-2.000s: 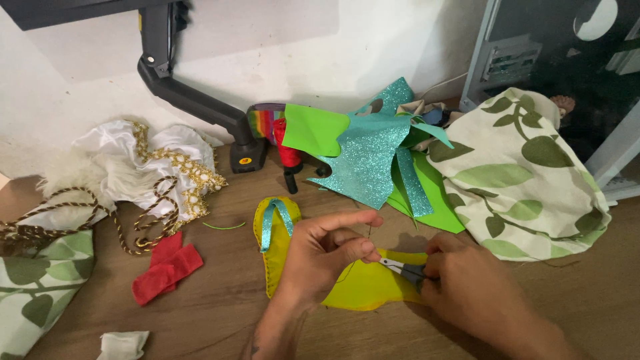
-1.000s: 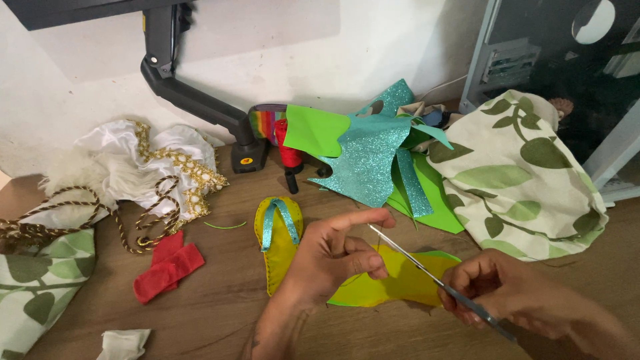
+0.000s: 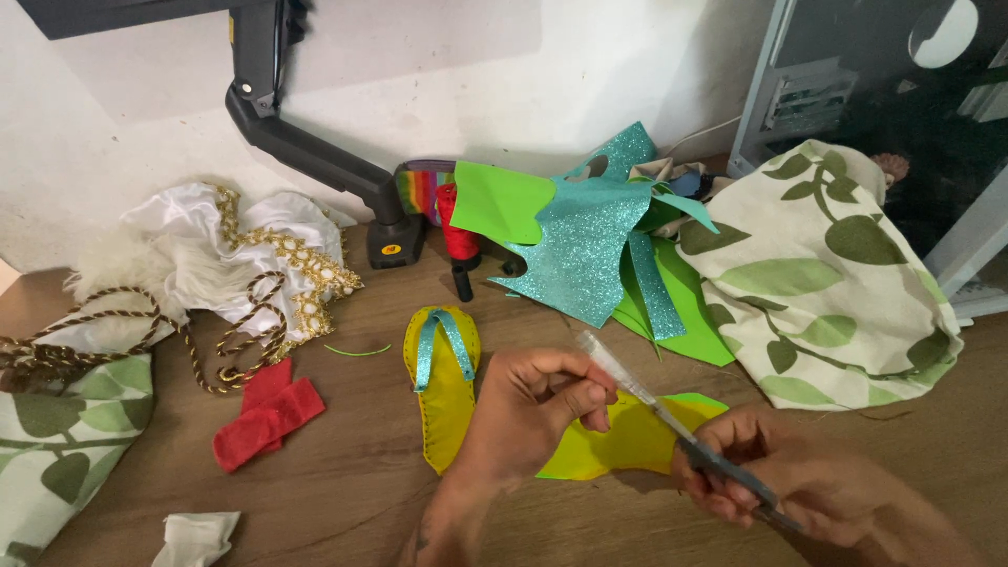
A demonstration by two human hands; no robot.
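Observation:
My right hand (image 3: 732, 472) holds a pair of scissors (image 3: 669, 417), blurred, with the blades pointing up and left, close to the fingertips of my left hand (image 3: 543, 402). The left thumb and index finger are pinched together; whatever thin thing they may hold cannot be made out. Beneath both hands lies a yellow foam sole piece (image 3: 630, 445) with a bright green edge. Left of my left hand is a small yellow foam sandal (image 3: 445, 386) with stitching around its rim and a glittery turquoise V-shaped strap (image 3: 425, 350).
Turquoise glitter foam (image 3: 587, 240) and green foam (image 3: 500, 201) are heaped behind, beside a red thread spool (image 3: 458, 232). Leaf-print fabric (image 3: 827, 283) bulges at right. A monitor arm (image 3: 315, 153), white and gold fabric (image 3: 276, 236), twisted cord (image 3: 189, 346) and red cloth (image 3: 268, 417) stand or lie left.
The scissors were near my left fingertips two seconds ago, then swung into a long diagonal across the yellow piece. My left hand has stayed close to the sandal, its fingers now more curled.

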